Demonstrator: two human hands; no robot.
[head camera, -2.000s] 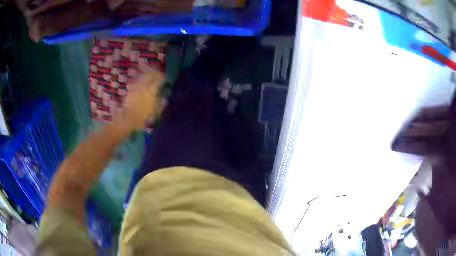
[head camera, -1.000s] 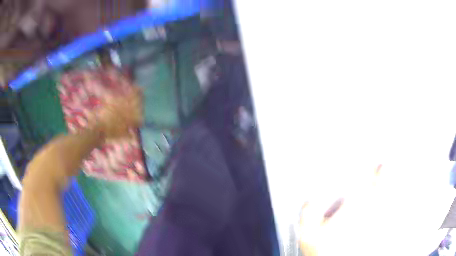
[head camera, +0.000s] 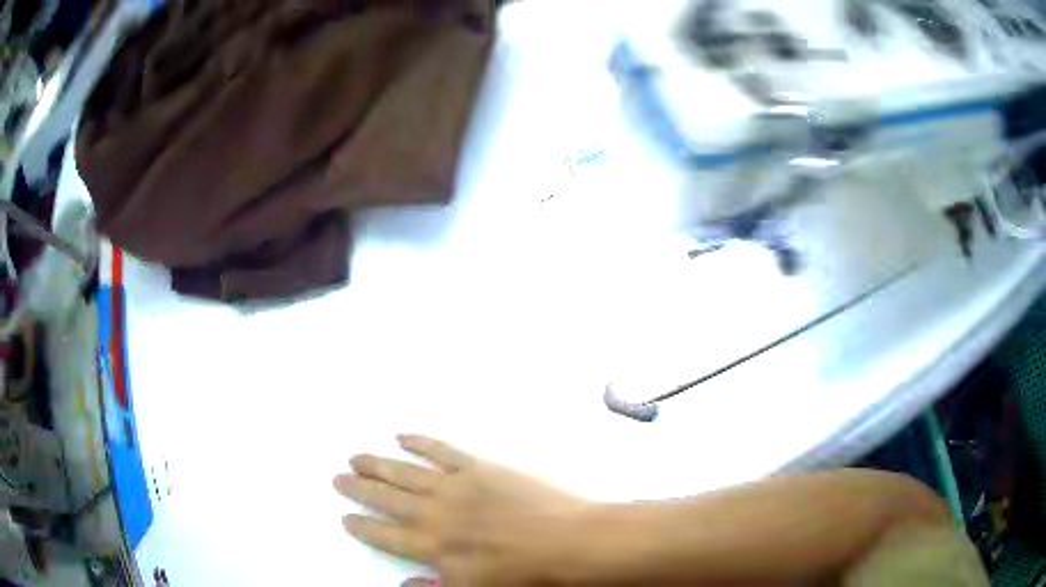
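Observation:
The brown garment (head camera: 298, 138) lies heaped on the white sewing table (head camera: 264, 401) at the upper left. My right hand (head camera: 459, 510) is spread near the bottom, palm down over the table, with nothing seen in it; the thumb is cut off by the lower edge. It is apart from the garment. The blurred white sewing machine (head camera: 849, 92) with a blue stripe stands at the upper right. My left hand is out of the picture.
A small grey curved piece (head camera: 631, 404) lies at the end of a dark line on the table. Small dark pieces (head camera: 966, 224) lie at the right. Green mesh (head camera: 1024, 367) shows beyond the table's right edge. A blue and red strip (head camera: 121, 390) runs along the left edge.
The view has swung from the floor, crate and lap to the tabletop. The left arm has left the picture. The right hand, faint on the glaring table before, now shows clearly with fingers spread.

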